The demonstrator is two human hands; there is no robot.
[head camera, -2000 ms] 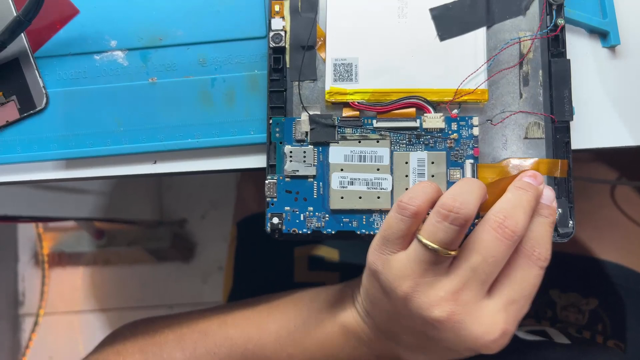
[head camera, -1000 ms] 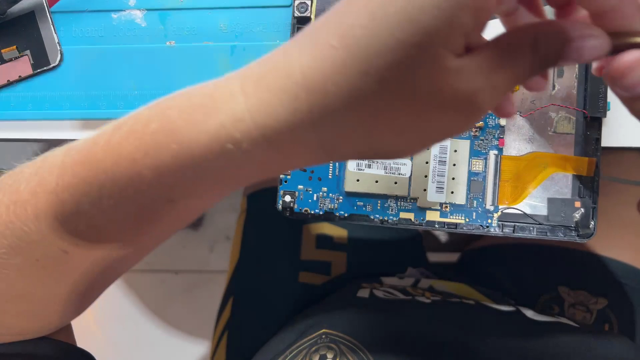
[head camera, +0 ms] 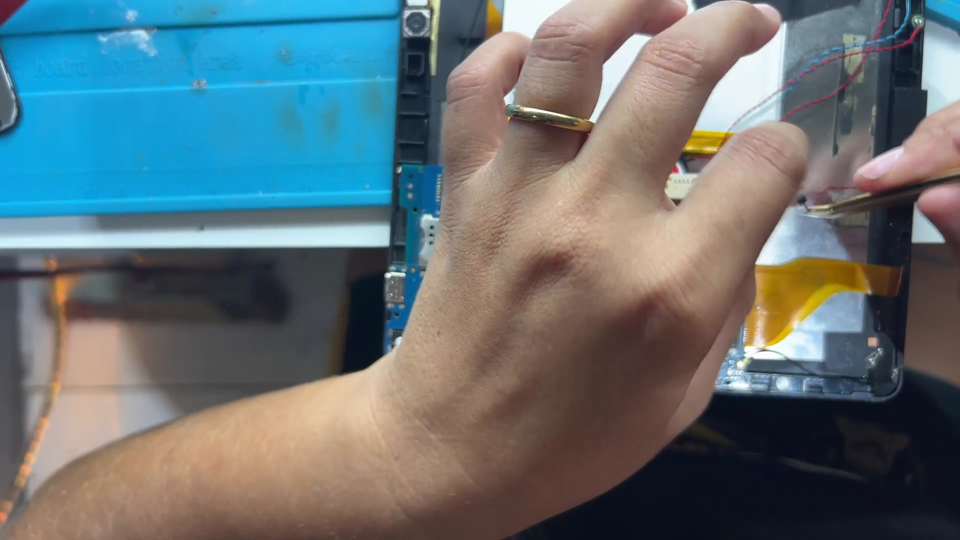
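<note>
My left hand (head camera: 585, 225), with a gold ring, spreads over the opened tablet (head camera: 892, 337) and hides most of its blue circuit board (head camera: 411, 196). Its thumb and the tip of its index finger are hidden, so whether it holds anything is unclear. At the right edge, my right hand (head camera: 919, 165) grips slim metal tweezers (head camera: 870, 201). Their tip, beside my left index finger, meets a tiny dark piece (head camera: 802, 201). Below lies an orange flex cable (head camera: 795, 289) over the metal plate (head camera: 817, 97). Thin red and blue wires (head camera: 832, 60) cross its upper part.
A blue work mat (head camera: 202, 112) lies left of the tablet on a white table (head camera: 195, 232). Part of another device (head camera: 7, 94) shows at the left edge. The tablet's lower edge overhangs the table, above dark clothing (head camera: 787, 472).
My left hand has left the orange cable, where it was two seconds ago, and now lies over the board. My right hand, out of view then, has come in at the right with the tweezers.
</note>
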